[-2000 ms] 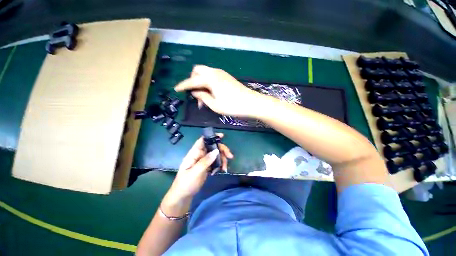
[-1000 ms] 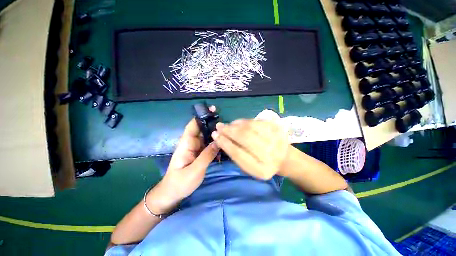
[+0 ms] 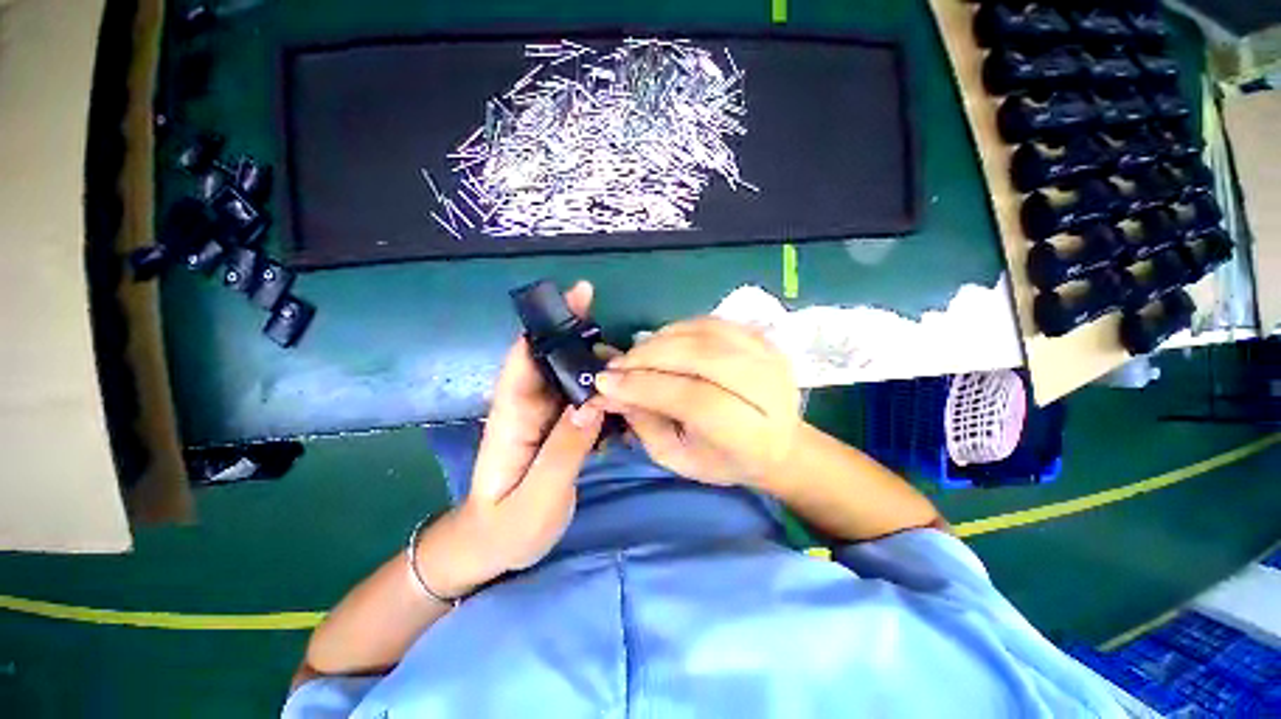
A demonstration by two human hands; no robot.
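My left hand (image 3: pixel 523 447) holds a black plastic housing (image 3: pixel 542 312) over the bench's front edge. A small black end part (image 3: pixel 575 378) with a round hole sits against the housing. The fingertips of my right hand (image 3: pixel 710 400) grip this end part from the right. Part of the housing is hidden by my fingers. Loose silvery pins (image 3: pixel 597 148) lie in a pile on the black mat (image 3: pixel 372 162). More small black end parts (image 3: pixel 242 218) lie scattered left of the mat.
At right, a cardboard sheet (image 3: pixel 1014 312) carries rows of black housings (image 3: pixel 1075 211). At left, another cardboard sheet (image 3: pixel 56 281) covers dark parts. White ragged covering (image 3: pixel 871 337) lies at the bench edge. A blue crate (image 3: pixel 899 429) with a pink basket (image 3: pixel 983 417) is below.
My right hand has come from the scattered end parts to the housing in my left hand. A small end part now shows at the housing. The view has shifted.
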